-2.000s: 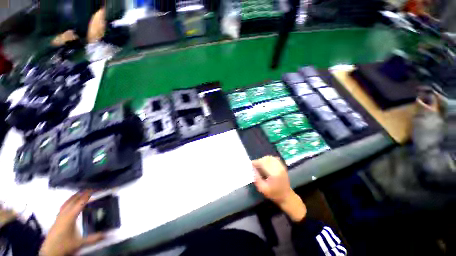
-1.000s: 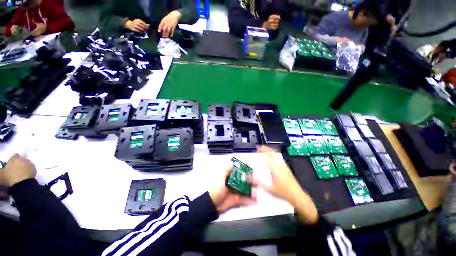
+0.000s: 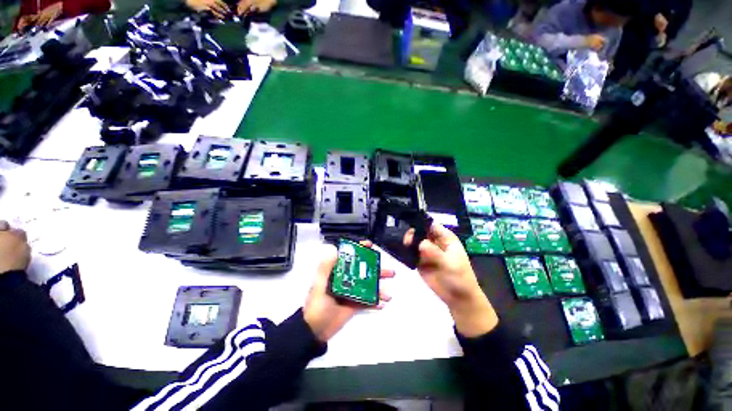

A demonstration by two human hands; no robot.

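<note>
My left hand [image 3: 323, 303] holds a green circuit board [image 3: 355, 273], component side up, above the white work sheet [image 3: 385, 337]. My right hand [image 3: 446, 269] grips an empty black back housing [image 3: 400, 233] by its right side, tilted, just behind and to the right of the board. The board and housing are close; whether they touch is unclear. Empty back housings [image 3: 346, 205] stand behind in stacks. Housings with boards fitted [image 3: 251, 228] are stacked left of centre, and a single one [image 3: 204, 315] lies flat on the sheet nearer me.
Circuit boards [image 3: 526, 276] and grey display modules [image 3: 598, 246] lie in rows on a dark mat [image 3: 526, 313] at right. A black tray [image 3: 440, 189] stands behind my right hand. A black stand arm [image 3: 614, 132] rises at back right. A neighbour's hand [image 3: 12, 248] is at far left near a thin black frame [image 3: 64, 287].
My right hand has taken hold of an empty housing and holds it beside the board. My left hand has moved left with the board. The view has shifted slightly.
</note>
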